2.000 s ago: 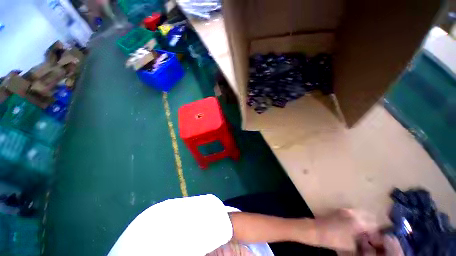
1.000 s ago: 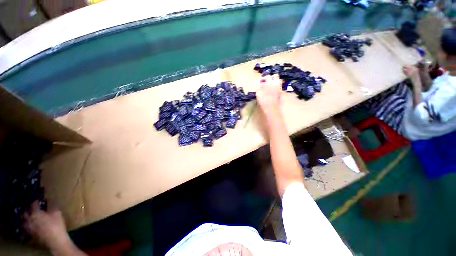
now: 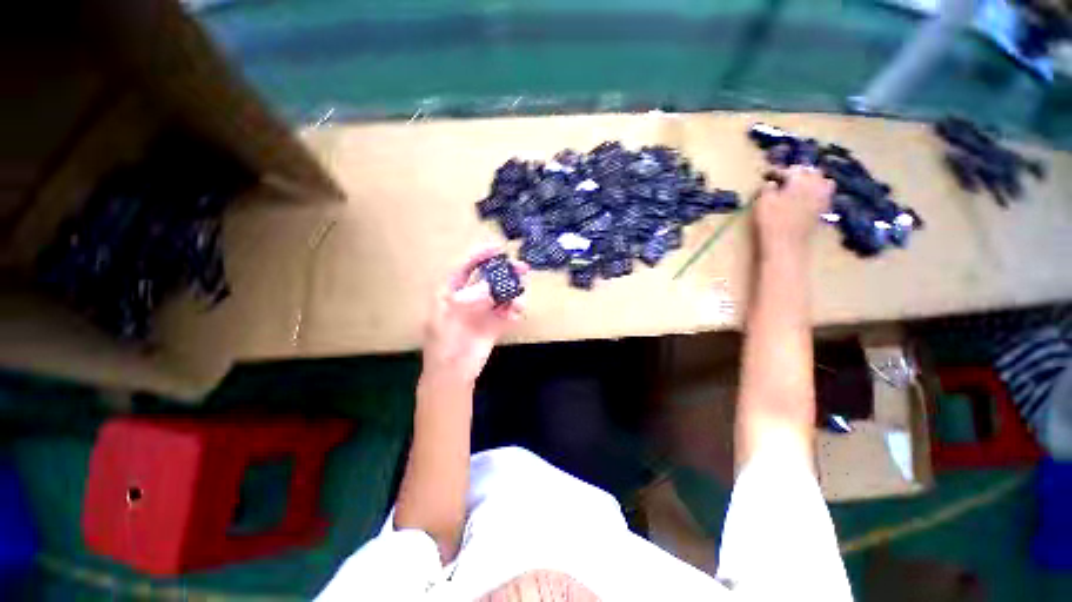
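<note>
My left hand (image 3: 462,315) holds a squarish black housing (image 3: 502,280) with a pale dotted face, between thumb and fingers, just left of the central heap of black parts (image 3: 600,212). My right hand (image 3: 795,200) is at the left side of the right-hand heap of black parts (image 3: 864,200). A small dark bit shows at its fingertips, but whether it is gripped or lies in the heap cannot be told. A thin green strip (image 3: 714,241) lies between the two heaps, its upper end near my right hand.
A large cardboard carton (image 3: 265,118) with black parts inside stands at the left on the cardboard-covered bench (image 3: 388,176). A smaller heap (image 3: 987,161) lies far right. A green surface (image 3: 529,59) runs behind. Below the bench are a red stool (image 3: 200,494) and an open low carton (image 3: 864,465).
The view has swung from the left carton to the bench. My left hand has come out of the carton and now holds a black housing. My right hand remains by the right-hand heap.
</note>
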